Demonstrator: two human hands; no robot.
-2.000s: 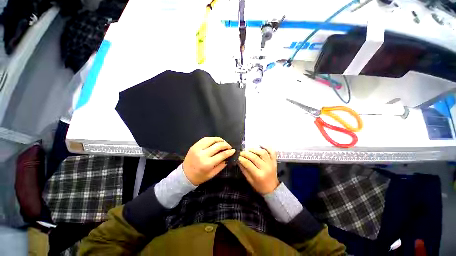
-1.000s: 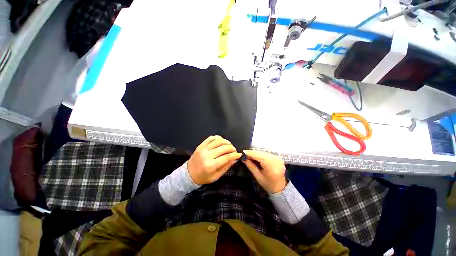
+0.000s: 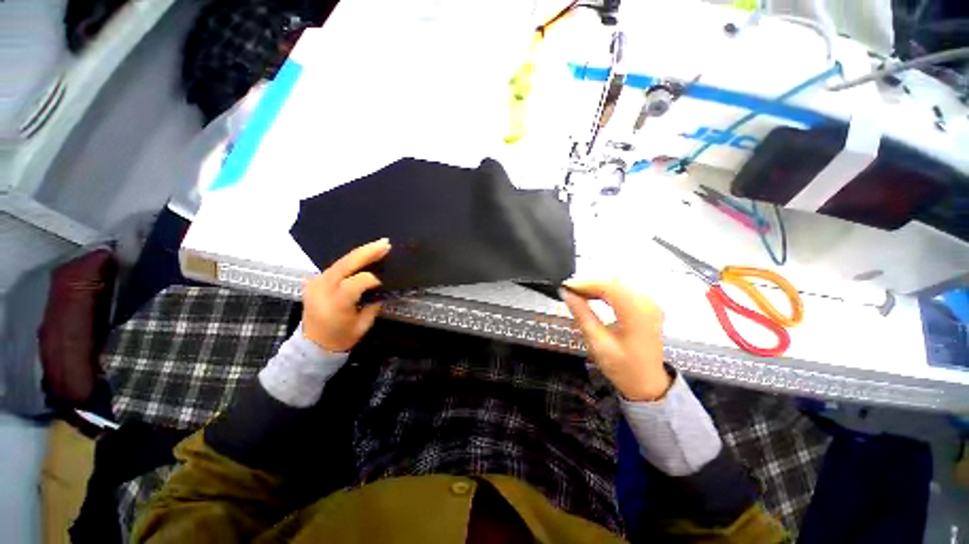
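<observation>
The black garment panel (image 3: pixel 436 223) lies flat on the white table, its right edge reaching up to the presser foot and needle (image 3: pixel 579 175). My left hand (image 3: pixel 345 298) rests at the panel's lower left edge, fingers spread, with fingertips on the fabric. My right hand (image 3: pixel 622 329) pinches the panel's lower right corner between thumb and index finger, at the table's front edge. A small dark fold or strip end shows at that corner; I cannot tell which.
Scissors (image 3: pixel 760 308) with orange and red handles lie right of the needle. Small pink-blue snips (image 3: pixel 735 209) lie behind them. A strapped dark phone-like rectangle (image 3: pixel 839 175) is on the machine. Plaid pieces (image 3: pixel 202 351) hang below the ruler-marked table edge (image 3: pixel 478 317).
My left hand has moved left, away from my right hand, along the panel's lower edge. My right hand has moved right and slightly up with the corner. The camera view has shifted.
</observation>
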